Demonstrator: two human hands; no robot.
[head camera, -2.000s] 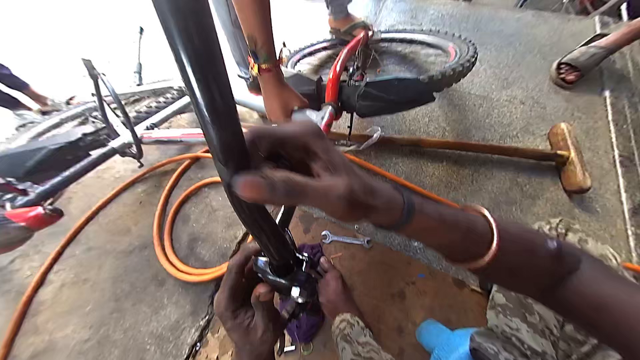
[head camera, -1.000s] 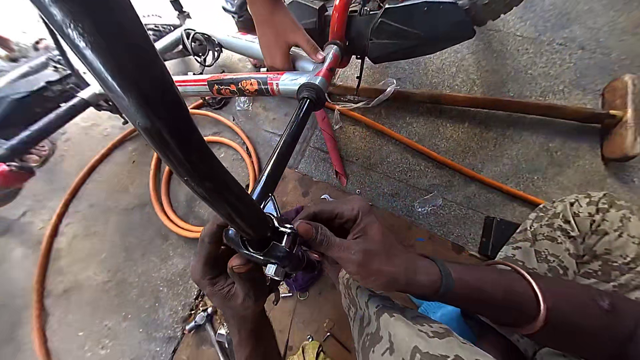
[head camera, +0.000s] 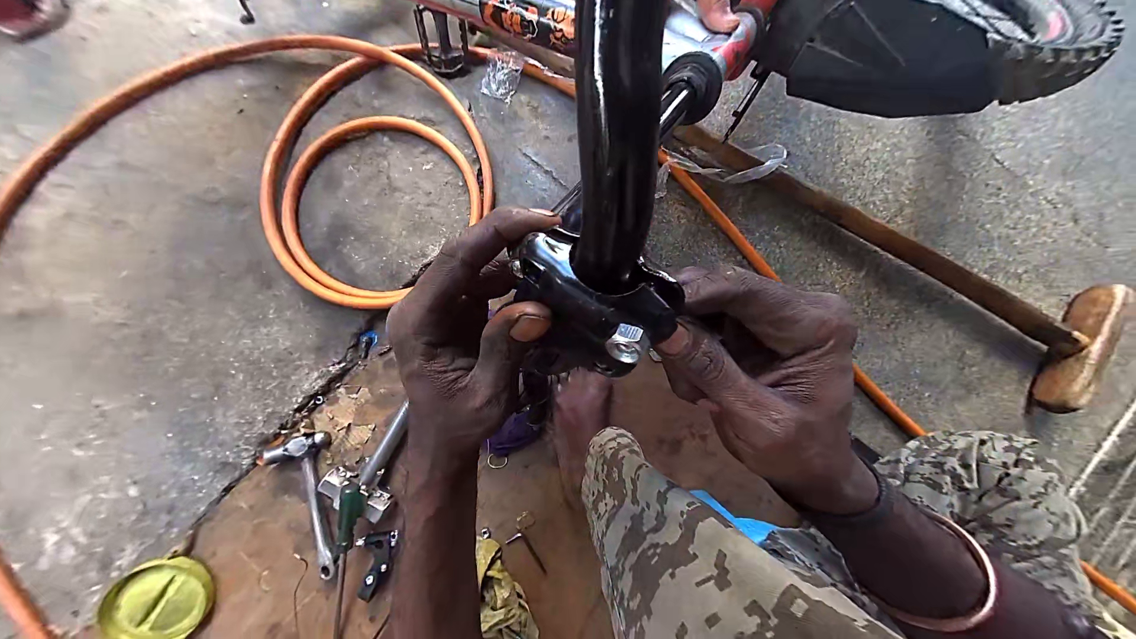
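A black metal clamp [head camera: 577,297] with a shiny hex bolt and nut [head camera: 627,343] surrounds the lower end of a black tube [head camera: 619,133], apparently bicycle handlebar and stem parts. My left hand [head camera: 461,337] grips the clamp's left side between thumb and fingers. On its right side, beside the bolt, my right hand [head camera: 763,373] pinches the clamp's edge with thumb and fingertips. Whatever lies under the clamp is mostly hidden; purple cloth [head camera: 515,435] shows beneath it.
A coiled orange hose [head camera: 275,177] lies on the concrete. A long-handled mallet [head camera: 1078,346] lies right, a bicycle wheel [head camera: 1056,44] upper right. Lower left are a hammer-like tool [head camera: 311,479], a screwdriver [head camera: 349,524], a brake lever [head camera: 377,564] and a yellow lid [head camera: 157,599]. Another person's fingers [head camera: 717,13] touch the frame.
My right hand, raised in front of the black tube two seconds ago, has come down to the clamp and remains there. The tube stands more upright in view. The view has shifted down toward the tools.
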